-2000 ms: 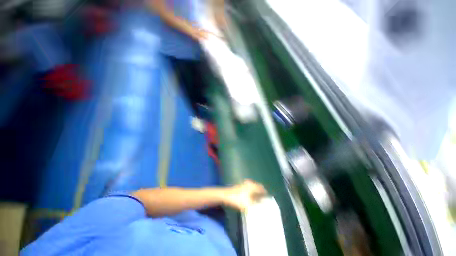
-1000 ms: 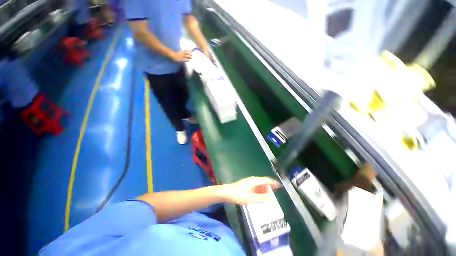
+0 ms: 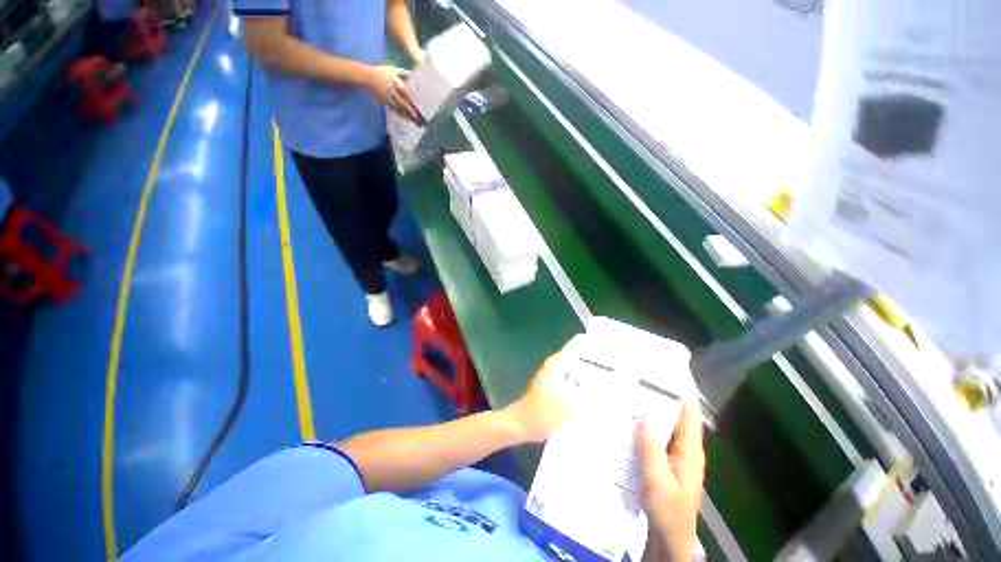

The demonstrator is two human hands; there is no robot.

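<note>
A white product box with small print and a blue band at its near end is held above the green bench ledge. It may be more than one box side by side; I cannot tell. My left hand grips its left side. My right hand grips its right side, fingers on the upper face. A row of white boxes lies on the ledge further ahead.
Another person stands ahead at the ledge, holding white boxes. The green conveyor runs on the right, crossed by a metal strut. A white shelf is above. A red stool stands by the ledge. Boxes sit lower right.
The box under my left hand has been lifted off the ledge, and my right hand has come to it from the right. The other person has raised boxes from the row ahead.
</note>
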